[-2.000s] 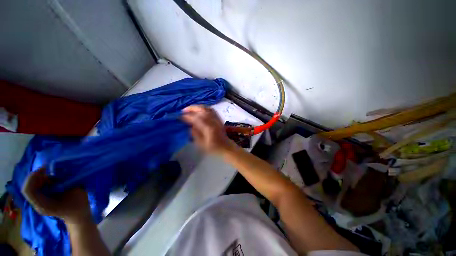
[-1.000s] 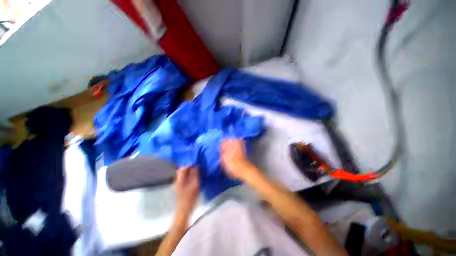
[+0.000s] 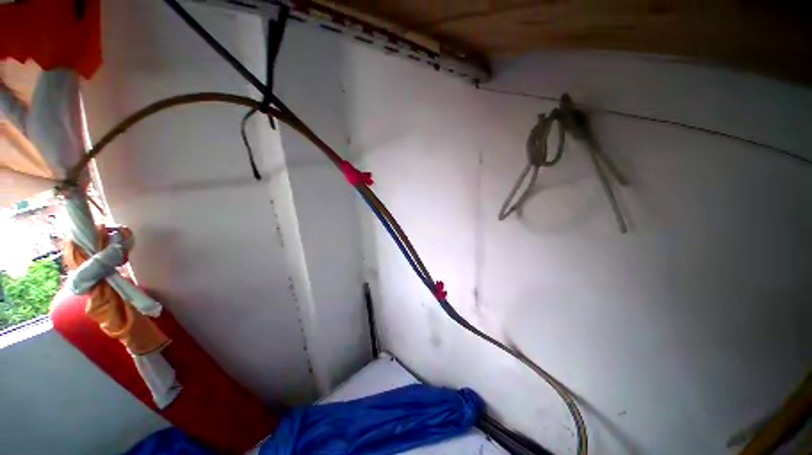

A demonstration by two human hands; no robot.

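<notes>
Neither of my hands is in the picture. The nearest work thing is a long blue cloth stack [image 3: 383, 421] at the bottom centre, lying on the white table [image 3: 361, 377] in the corner; the frame's lower edge cuts it off. A bit of other blue cloth [image 3: 166, 443] shows at the bottom left. The iron hose and cord [image 3: 405, 244] crosses the view from upper left to bottom right, with red ties on it. The iron and the sleeve board are out of view.
A red padded roll [image 3: 169, 369] leans at the left below a window, with knotted grey and orange cloth [image 3: 116, 307] hanging over it. A coiled grey cord [image 3: 545, 147] hangs on the right wall. A wooden board [image 3: 623, 31] is overhead. A yellowish strip [image 3: 783, 427] is at lower right.
The view has tilted up towards the walls. Both hands, the blue piece they were on, the sleeve board and the iron have left the picture.
</notes>
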